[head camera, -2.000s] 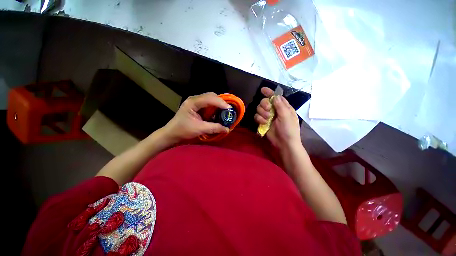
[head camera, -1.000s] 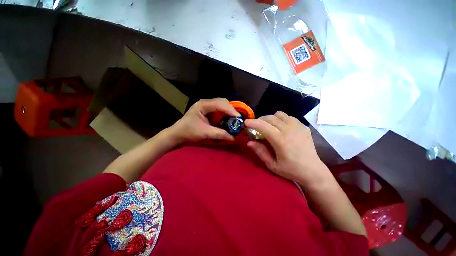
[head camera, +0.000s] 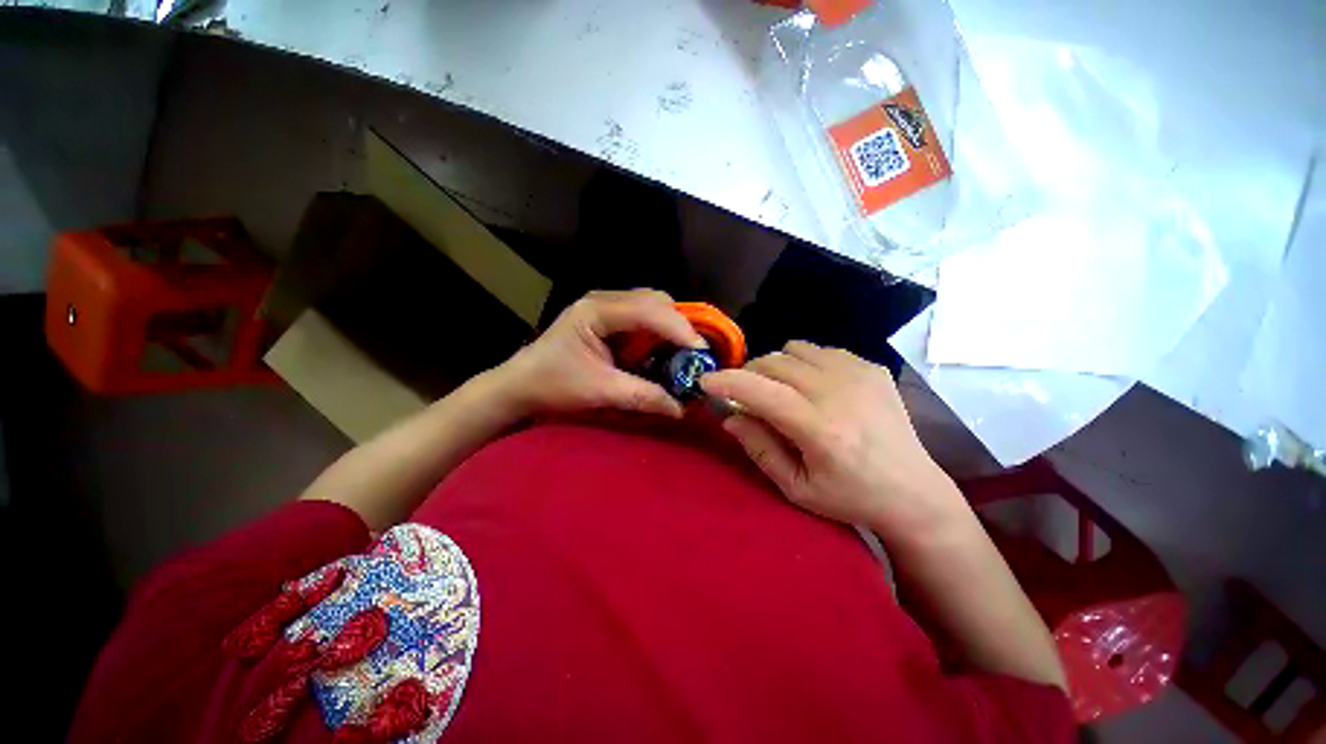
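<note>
My left hand (head camera: 593, 358) holds an orange coil (head camera: 716, 324) with a round black fitting (head camera: 688, 372) facing up, over my lap. The fitting has a pale marking. My right hand (head camera: 826, 427) is curled beside it, its fingertips touching the fitting's right edge. The knife in my right hand is almost wholly hidden by the fingers; only a small dark bit shows at the fingertips. On the bench, a clear plastic package (head camera: 858, 66) lies with an orange QR card (head camera: 890, 151).
White sheets (head camera: 1033, 298) overhang the white bench (head camera: 538, 66) at the right. An open brown carton (head camera: 343, 381) stands below at the left, beside an orange stool (head camera: 90, 308). Red stools (head camera: 1120, 647) are at the lower right.
My right hand has moved left from holding the yellow knife apart, blade up, to the black fitting. Its fingers now cover the knife. My left hand keeps hold of the coil.
</note>
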